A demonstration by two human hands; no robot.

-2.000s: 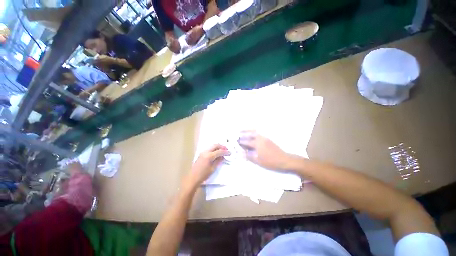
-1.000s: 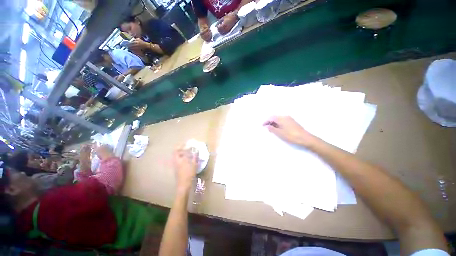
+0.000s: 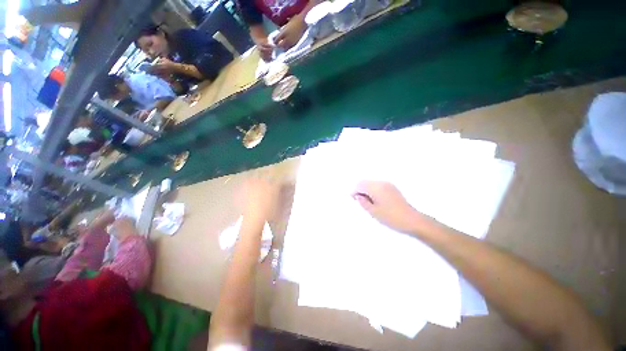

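A fanned stack of white paper sheets (image 3: 384, 253) lies flat in front of me. My right hand (image 3: 384, 204) rests on its upper middle, fingers curled; a small dark spot shows at the fingertips, and I cannot tell if they hold anything. My left hand (image 3: 261, 195) is blurred, reaching past the stack's left edge toward the belt; its fingers are unclear. A white wrapped piece (image 3: 232, 235) lies on the cardboard, partly hidden under my left forearm. A stack of wrapped pieces (image 3: 607, 137) stands at the right edge.
The green conveyor belt (image 3: 412, 68) runs beyond the cardboard (image 3: 542, 199) and carries shiny metal pieces, one at the far right (image 3: 537, 17) and one nearer my left hand (image 3: 254, 135). Crumpled white paper (image 3: 170, 218) lies at the left. A person in red (image 3: 96, 312) sits at my left.
Since one second ago my left hand has moved off the wrapped piece, up toward the belt. Earlier both hands were together over the paper. My right hand stays on the stack. The view has shifted.
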